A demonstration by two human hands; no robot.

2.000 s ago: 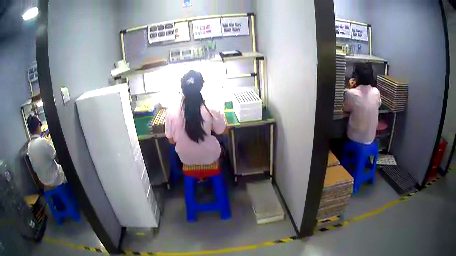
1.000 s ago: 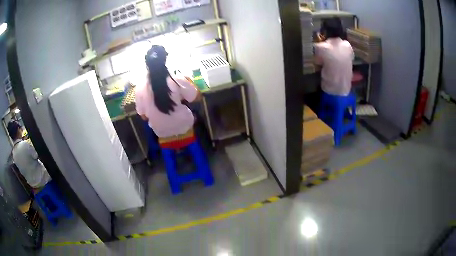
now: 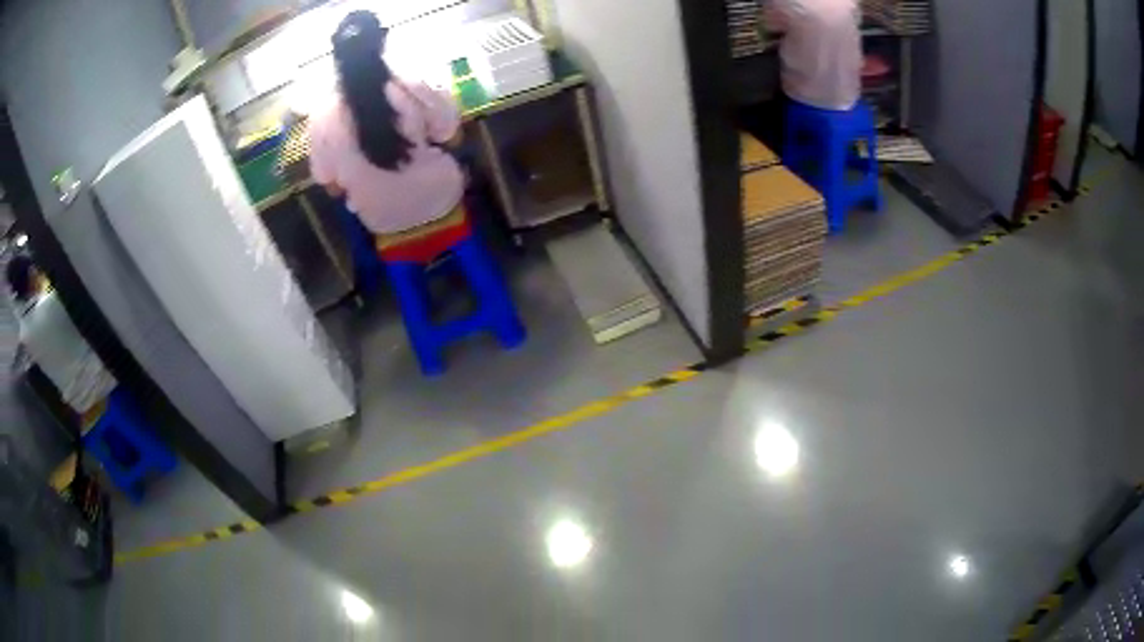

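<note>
Neither of my hands is in view. In front of me is a booth with a green-topped bench (image 3: 565,98), brightly lit at the back. A person (image 3: 391,169) in a pink top sits at it with their back to me, on a blue stool (image 3: 454,305) with a red and tan seat top. A white slotted block (image 3: 508,57) stands on the bench at the person's right. A tall white stack (image 3: 226,270) leans beside the left partition.
A flat pale stack (image 3: 605,286) lies on the booth floor. Right of the partition (image 3: 711,188) stand tan cardboard sheets (image 3: 784,226) and another person (image 3: 822,53) on a blue stool. A third person (image 3: 63,339) is far left. Yellow-black tape (image 3: 502,442) crosses the grey floor.
The view has tilted down and turned right. The booths now sit higher and further left, and more grey floor shows. The seated people stay in their places.
</note>
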